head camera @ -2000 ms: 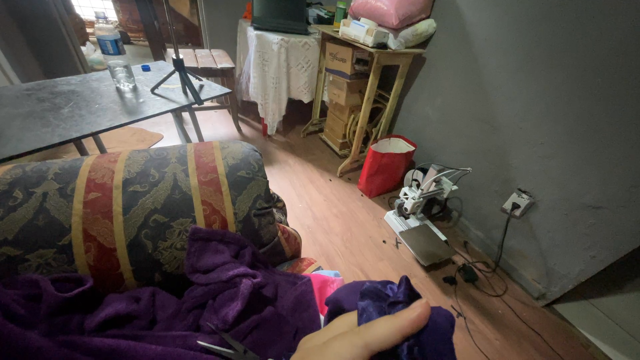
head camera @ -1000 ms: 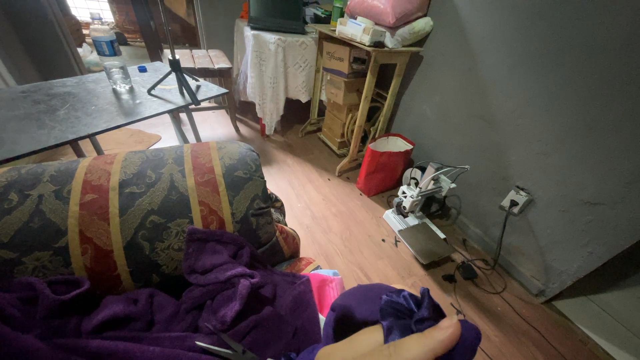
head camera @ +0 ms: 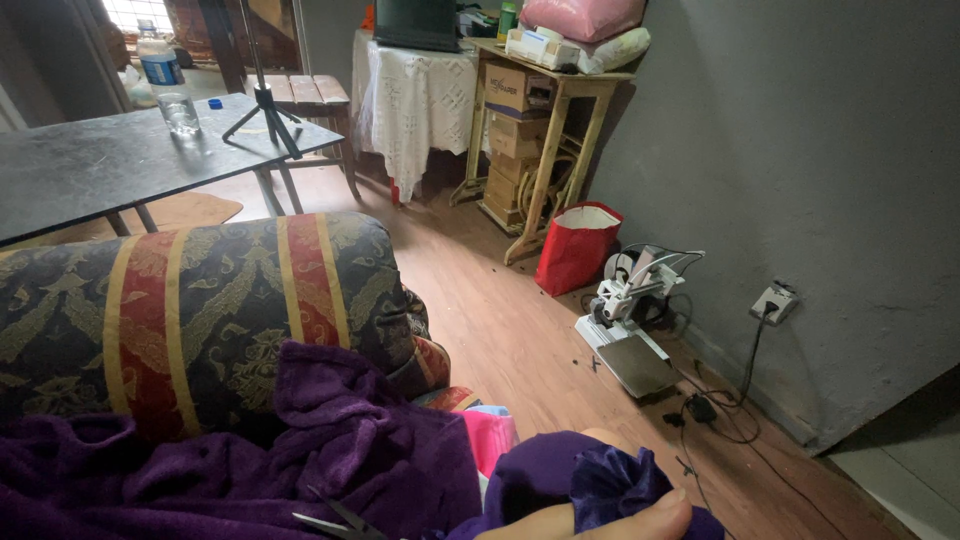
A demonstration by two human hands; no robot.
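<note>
My left hand (head camera: 637,521), at the bottom right of centre, holds dark purple fabric (head camera: 532,465) with a shiny, gathered velvety part (head camera: 619,480). The thumb lies across the front; part of a finger shows behind the upper edge. My right hand is not in view. To the left of the held fabric, small scissors (head camera: 341,521) show parted blades pointing left; their handles are out of frame. Purple plush cloth (head camera: 360,442) lies across the lower left, against the patterned sofa arm (head camera: 225,322). Pink cloth (head camera: 491,439) shows between it and the held fabric.
A dark table (head camera: 75,165) bears a plastic bottle (head camera: 161,71), a blue cap (head camera: 215,103) and a tripod (head camera: 266,112). A wooden stand (head camera: 555,142), a red bag (head camera: 577,247) and a white 3D printer (head camera: 630,315) with floor cables (head camera: 720,412) are along the wall.
My left hand has moved slightly right and down compared with two seconds ago. The purple fabric in it has spread into a rounder shape, and its shiny gathered part has shifted right.
</note>
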